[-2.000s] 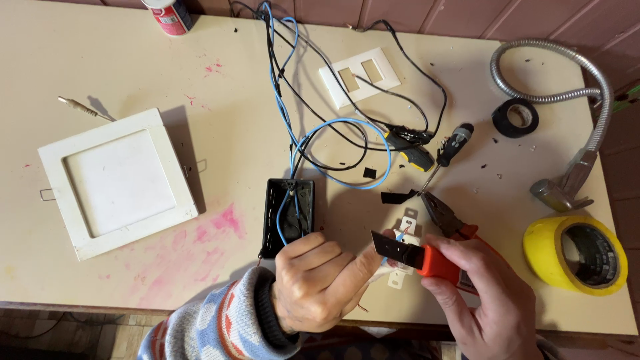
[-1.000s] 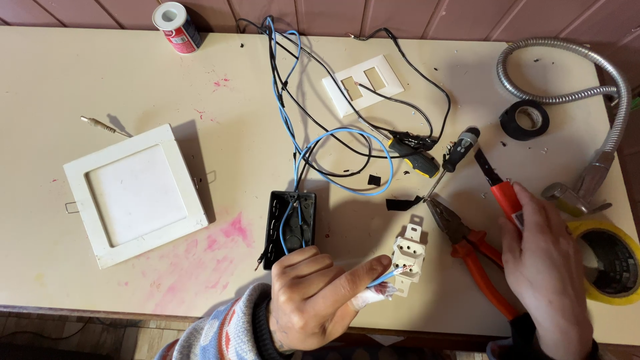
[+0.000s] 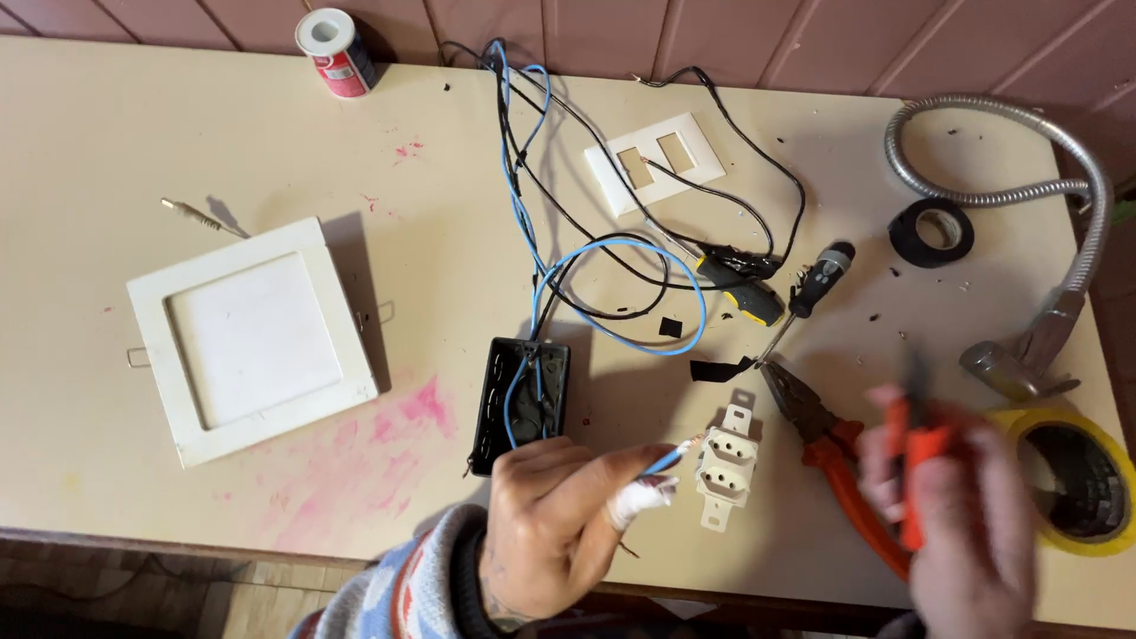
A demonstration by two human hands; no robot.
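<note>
My left hand [image 3: 555,524], a white wrapping on one finger, pinches a blue wire [image 3: 661,463] whose bare copper end shows beside the white double socket module [image 3: 726,466]. The blue wire runs from the black electrical box [image 3: 519,404] just above that hand. My right hand [image 3: 963,515], blurred, holds a red-handled utility knife [image 3: 919,461], its dark blade upward. Close to the left of this hand lie pliers with red handles [image 3: 843,479]. A scrap of black tape [image 3: 721,369] is near the plier jaws.
Two screwdrivers [image 3: 741,288] [image 3: 821,280] and a white faceplate [image 3: 657,164] lie behind, among black wires. Black tape [image 3: 932,232], yellow tape [image 3: 1078,479] and a flexible metal hose [image 3: 1003,106] are right. A square light panel [image 3: 253,342] and a solder spool [image 3: 337,53] are left.
My left hand has drawn the wire end away from the socket module, which lies on the table. My right hand, with the knife, has moved from beside the left hand to the right.
</note>
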